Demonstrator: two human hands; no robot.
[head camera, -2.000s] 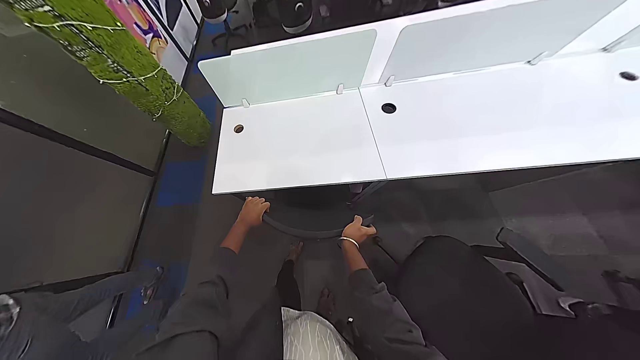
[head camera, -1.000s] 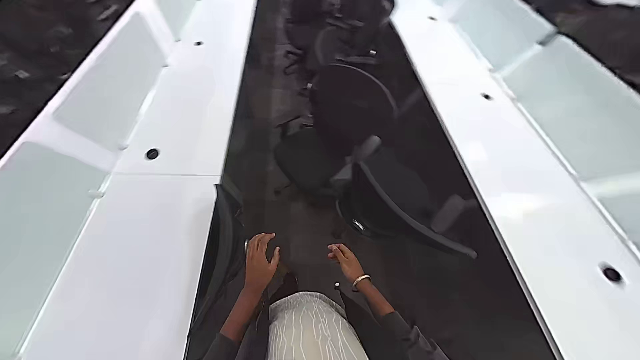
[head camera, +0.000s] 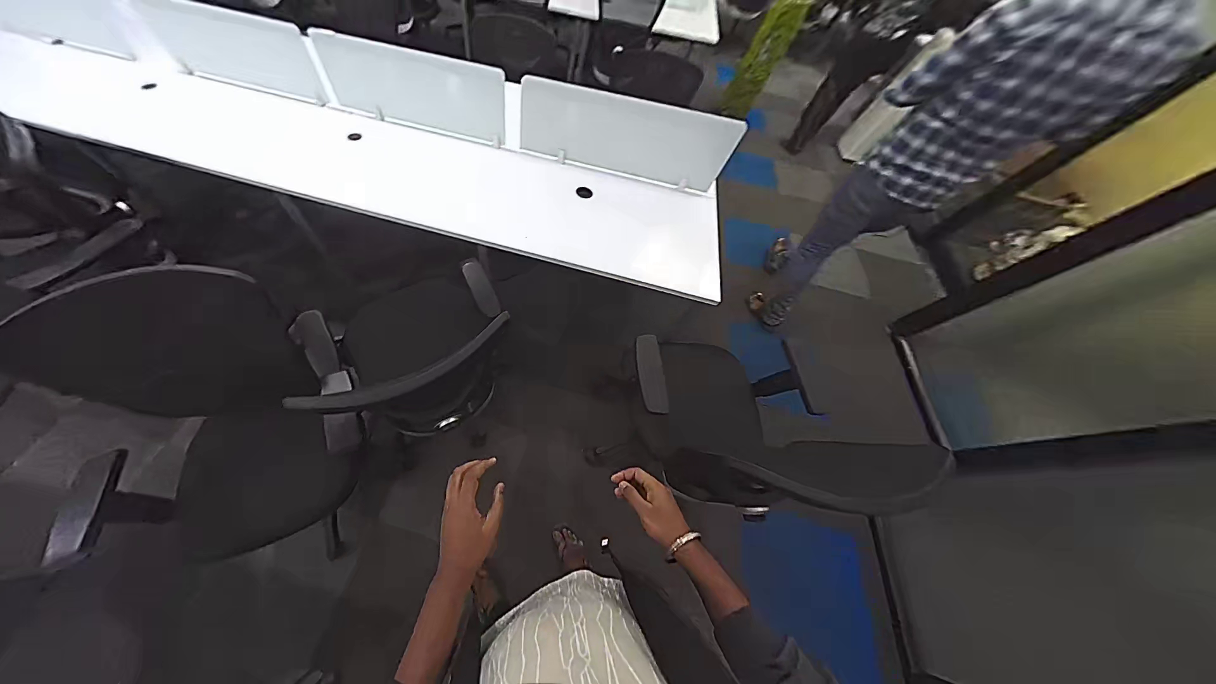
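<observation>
My left hand (head camera: 469, 518) is raised at the lower middle, fingers apart and empty. Beside it, my right hand (head camera: 654, 508) has its fingers loosely curled, nothing between them, with a bracelet at the wrist. Neither hand touches anything. Closest to my right hand is a black office chair (head camera: 708, 394) with armrests, its curved backrest toward me. Another black office chair (head camera: 413, 332) stands beyond my left hand, near the desk. A larger black chair (head camera: 256, 475) is at the left.
A long white desk (head camera: 456, 199) with frosted divider panels (head camera: 627, 128) runs across the upper view. At the upper right a person in a checked shirt (head camera: 997, 95) stands by a glass partition (head camera: 1073, 342). A green mossy column (head camera: 768, 52) rises beyond the desk. Blue carpet patches (head camera: 807, 589) lie at right.
Two seconds ago both my hands gripped a chair's backrest at the desk; they are now off it and empty. The view has swung round strongly.
</observation>
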